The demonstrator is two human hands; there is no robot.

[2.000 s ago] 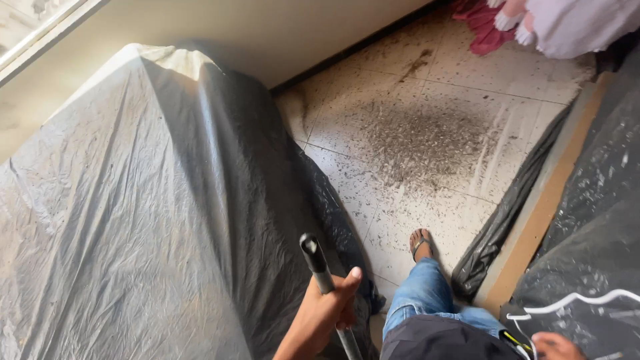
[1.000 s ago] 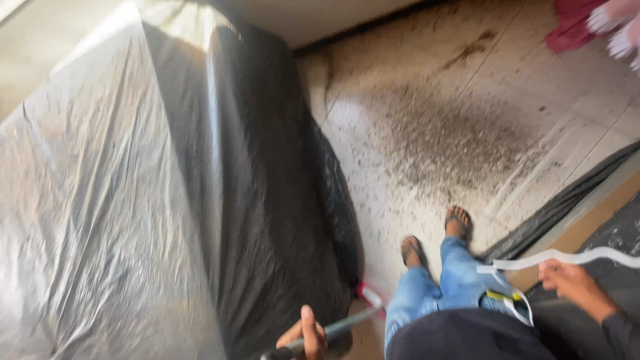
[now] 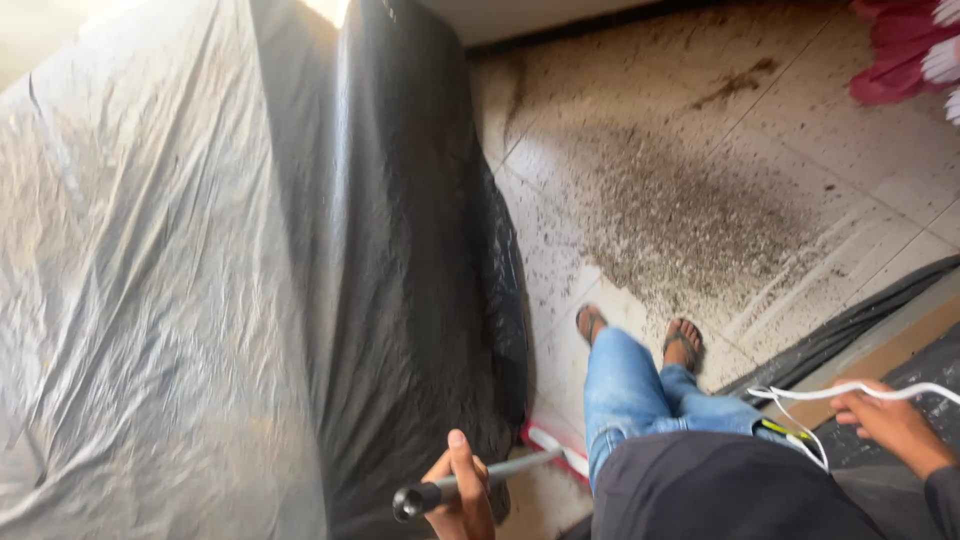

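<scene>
My left hand (image 3: 461, 484) is closed around a long grey handle (image 3: 517, 465) near its black end, thumb pointing up. The handle runs down to a red and white head (image 3: 559, 450) on the floor, partly hidden by my leg; whether it is a broom or a squeegee I cannot tell. On the right, my right hand (image 3: 870, 412) holds a white cord (image 3: 885, 388), which hangs in a loop near my jeans pocket. Dark debris (image 3: 697, 225) lies scattered over the pale tiled floor in front of my sandalled feet.
Grey plastic sheeting (image 3: 187, 262) covers a large bulky thing on the left. A wall (image 3: 525, 19) borders the floor at the top. Red and white fabric (image 3: 896, 60) is at the upper right. Black plastic (image 3: 847, 330) and a brown board edge (image 3: 892, 345) lie at the right.
The handle in my left hand has tilted, and its red and white head has come into view. My right hand has risen with the cord. Both feet show now, where one showed at first.
</scene>
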